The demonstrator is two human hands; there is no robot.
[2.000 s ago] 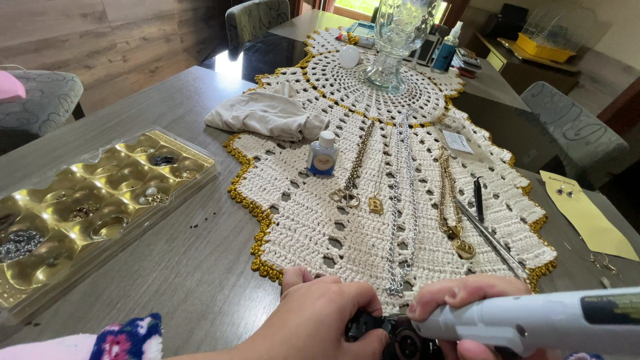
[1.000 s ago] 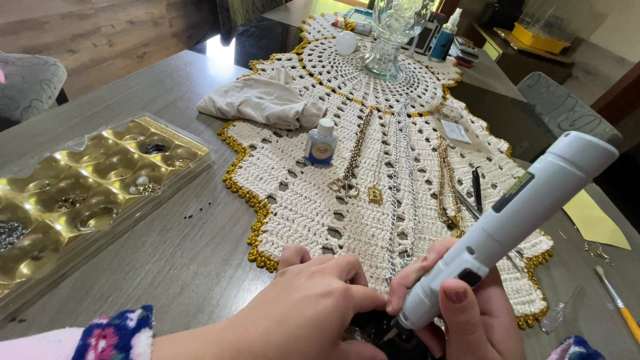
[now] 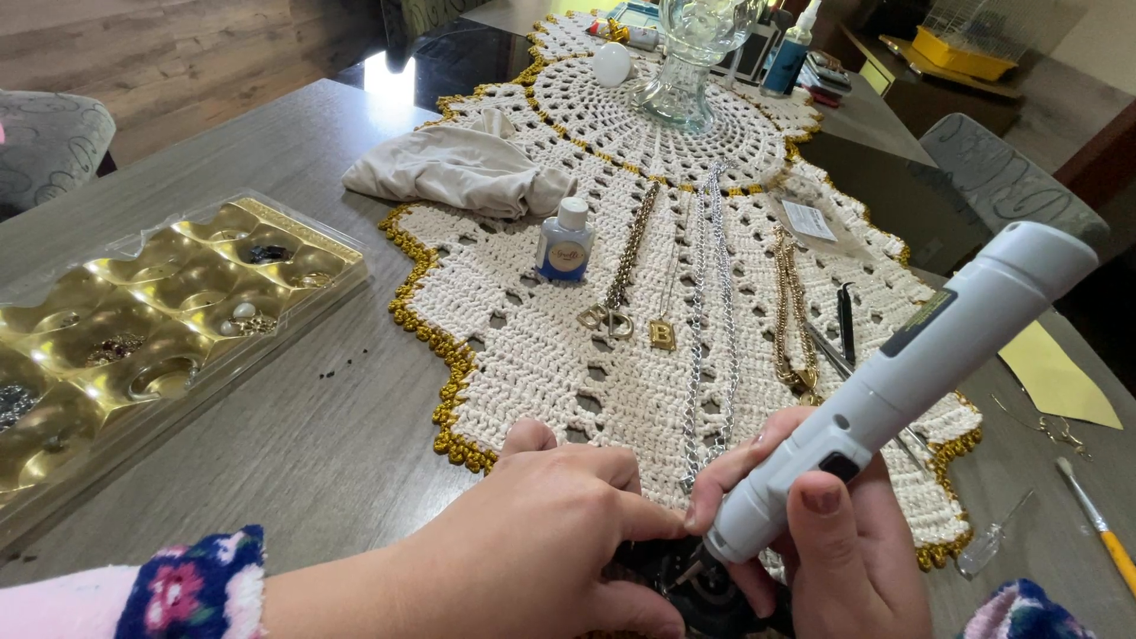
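My right hand (image 3: pixel 843 532) grips a light-grey pen-shaped rotary tool (image 3: pixel 879 399), its tip pointing down at a dark object (image 3: pixel 710 590) at the bottom edge. My left hand (image 3: pixel 524 532) holds that dark object from the left; what it is cannot be made out. Beyond the hands, on a crocheted runner (image 3: pixel 532 355), lie a silver chain (image 3: pixel 697 355), a gold-tone chain with large ring clasps (image 3: pixel 632 257), a necklace with a square letter pendant (image 3: pixel 662 335) and a gold chain (image 3: pixel 785 311). Black tweezers (image 3: pixel 846 324) lie at their right.
A gold plastic tray (image 3: pixel 306 226) with jewelry parts lies left. A small blue bottle (image 3: pixel 565 248) stands near a crumpled cloth (image 3: pixel 461 169). Further back are a glass vase (image 3: pixel 679 98) and a spray bottle (image 3: pixel 790 58). At right are yellow paper (image 3: pixel 1061 377) and a paintbrush (image 3: pixel 1100 524).
Two seconds ago the rotary tool lay low, pointing left; it is now tilted up steeply in my right hand, tip down. My left hand stays at the dark object.
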